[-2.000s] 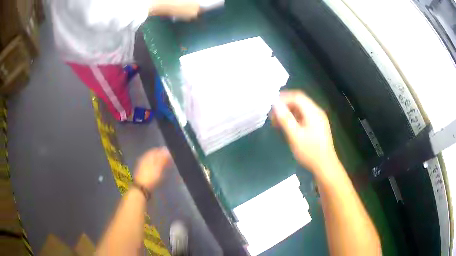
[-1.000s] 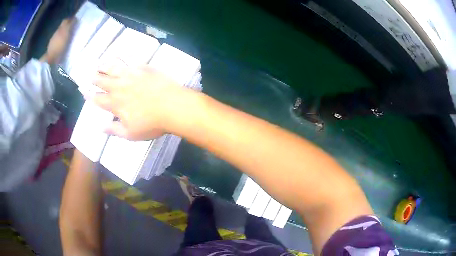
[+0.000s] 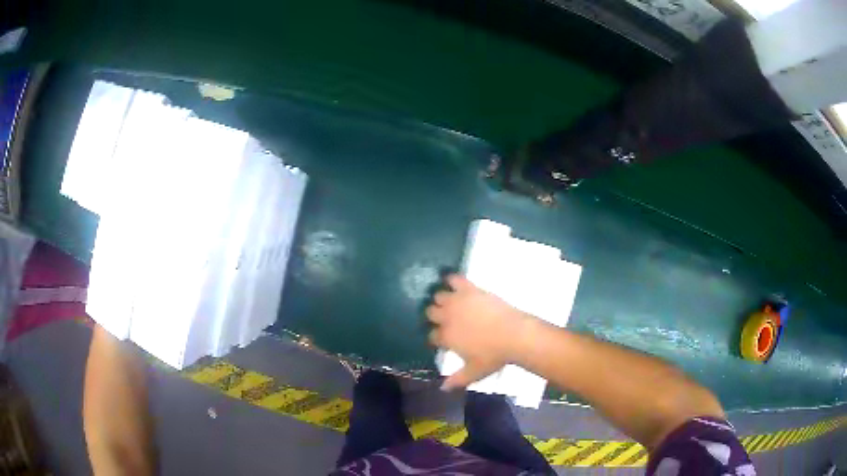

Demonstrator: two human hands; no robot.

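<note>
A large stack of white unit boxes (image 3: pixel 176 214) stands on the green surface (image 3: pixel 371 223) at the left, its layers stepped on the right side. My left forearm comes up from the bottom left to the stack's near edge; my left hand is hidden behind or under the boxes, so its grip does not show. A smaller group of white unit boxes (image 3: pixel 529 279) lies near the front edge, right of centre. My right hand (image 3: pixel 478 330) is over its left part, fingers apart and reaching past the left edge, thumb near the front.
A yellow-orange tape roll (image 3: pixel 762 335) touches a small blue item (image 3: pixel 780 313) at the right. A dark support arm (image 3: pixel 650 121) reaches over the bench from the upper right. Part of a person in pink trousers (image 3: pixel 51 286) shows at the left. Yellow-black floor tape (image 3: pixel 269 395) runs below the bench.
My right hand has moved from the large stack to the smaller group. The view has shifted. The co-worker's hand at the large stack is out of view. My left arm is still at the large stack.
</note>
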